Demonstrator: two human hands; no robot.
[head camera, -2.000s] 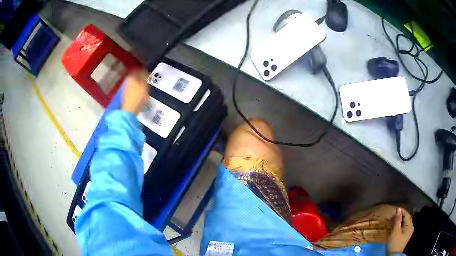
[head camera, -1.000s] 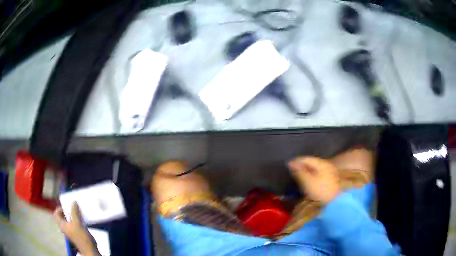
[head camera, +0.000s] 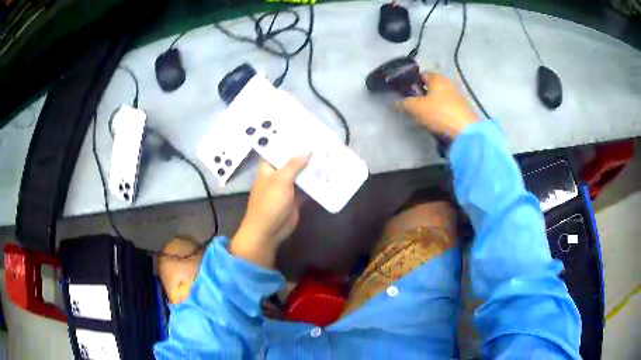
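Note:
My left hand (head camera: 270, 207) holds a white smartphone (head camera: 309, 158), back side up, over the bench's front edge. My right hand (head camera: 443, 105) is closed on a dark barcode scanner (head camera: 399, 76) on the bench. The held phone overlaps a second white phone (head camera: 219, 156), which lies across another dark scanner (head camera: 237, 83). A third white phone (head camera: 127, 153) lies at the bench's left part.
Black computer mice (head camera: 170, 69) and cables lie on the pale bench (head camera: 576, 49). A stack of black phone trays (head camera: 91, 264) is at lower left beside a red stool (head camera: 24, 278). More trays (head camera: 583, 260) and red plastic (head camera: 610, 165) show at right.
My left hand has lifted a phone from the left tray and brought it over the bench edge. My right hand has moved from my lap to the scanner and taken hold of it.

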